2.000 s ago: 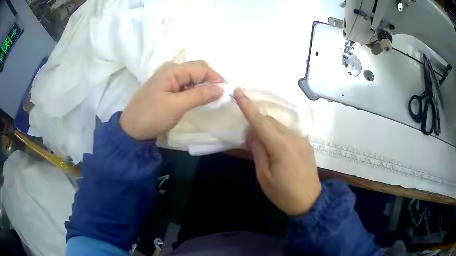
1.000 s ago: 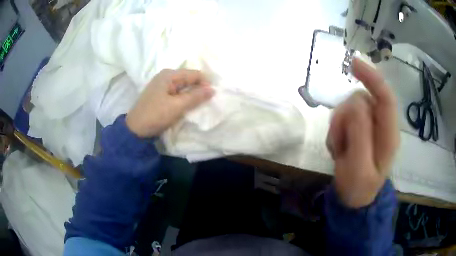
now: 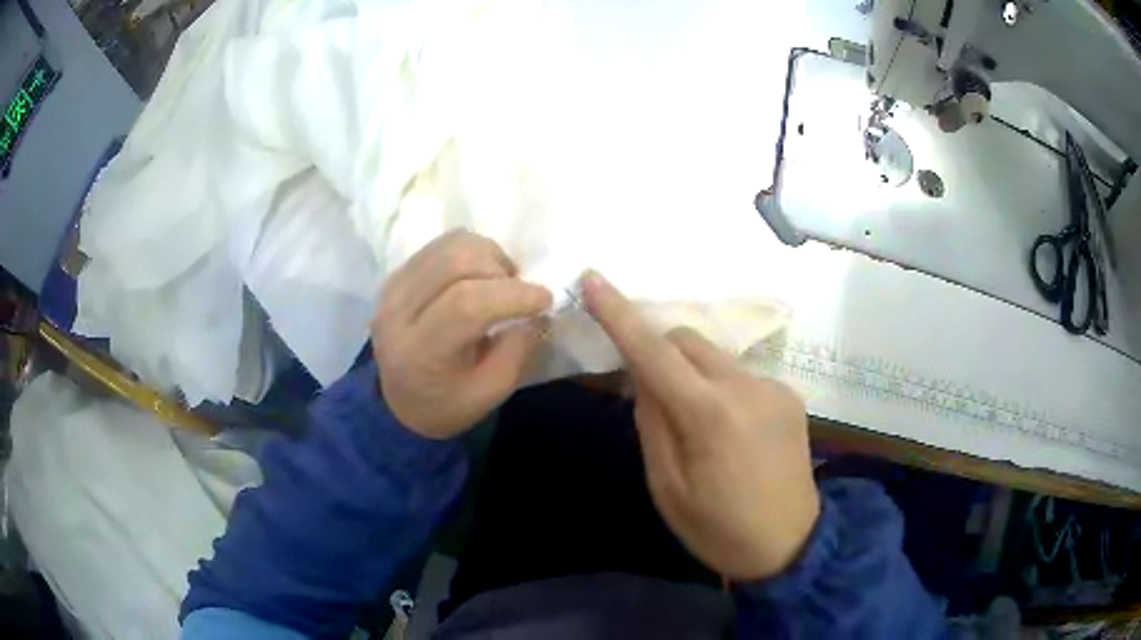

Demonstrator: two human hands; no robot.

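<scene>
White cloth (image 3: 463,138) lies in folds over the left and middle of the table. My left hand (image 3: 463,331) pinches a piece of it between thumb and fingers near the table's front edge. My right hand (image 3: 713,431) is just right of it, its index fingertip at the pinched spot. A thin metal point (image 3: 574,298) shows at that fingertip; the rest of the tool is hidden in my right hand. A cloth flap (image 3: 713,325) extends right behind my right hand.
The sewing machine head (image 3: 932,56) and its needle plate (image 3: 838,181) are at the upper right. Black-handled shears (image 3: 1067,269) lie right of the plate. A printed ruler (image 3: 938,398) runs along the front edge. A yellow bar (image 3: 119,375) and more white cloth (image 3: 100,500) are at the lower left.
My right hand has come back from near the needle to my left hand. My left hand has moved slightly right and toward me, and the cloth at the front edge is less bunched.
</scene>
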